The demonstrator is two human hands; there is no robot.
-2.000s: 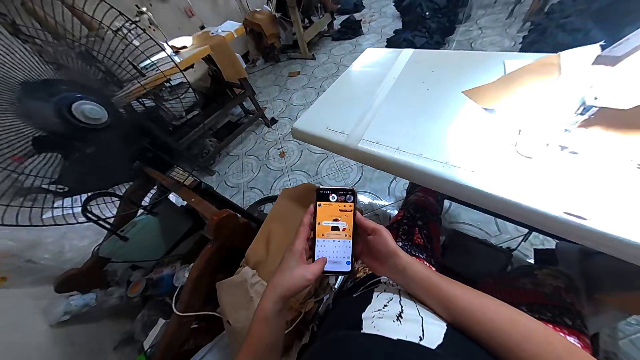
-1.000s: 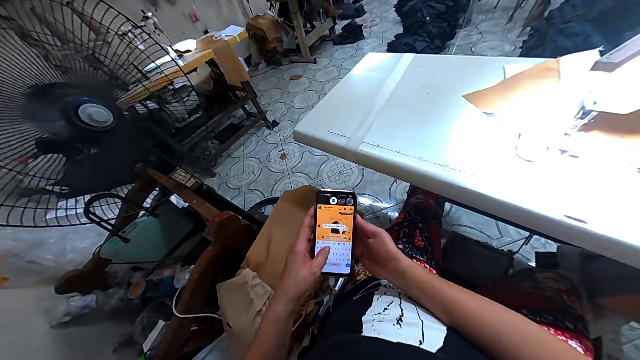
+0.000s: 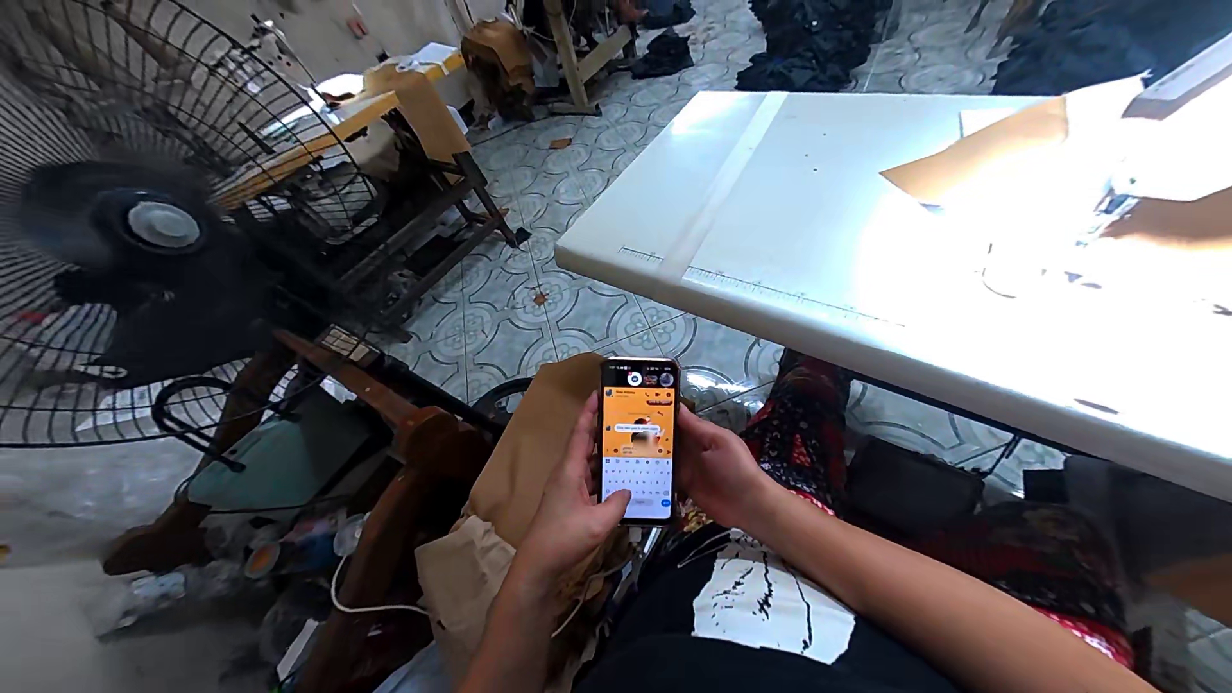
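A smartphone (image 3: 639, 441) is held upright above my lap, its lit screen showing an orange chat page over a keyboard. My left hand (image 3: 576, 496) grips its left side, the thumb lying on the lower keyboard. Around the right edge my right hand (image 3: 717, 460) is closed, its fingers partly hidden behind the phone. Just left of the hands lies brown paper or fabric (image 3: 525, 452). The white sewing table (image 3: 770, 231) stands ahead to the right, with brown pieces (image 3: 991, 159) under a bright lamp beside the sewing machine's needle area (image 3: 1112, 207).
A large black caged fan (image 3: 164, 223) stands close on the left, above a wooden frame (image 3: 385, 481) and a white cable (image 3: 337, 587). Farther back is another worktable (image 3: 318, 144). Dark fabric piles (image 3: 804, 43) lie on the patterned tile floor (image 3: 539, 279).
My left thumb has shifted over the phone's keyboard, and the text area above the keyboard looks different. Both hands keep hold of the phone in about the same place.
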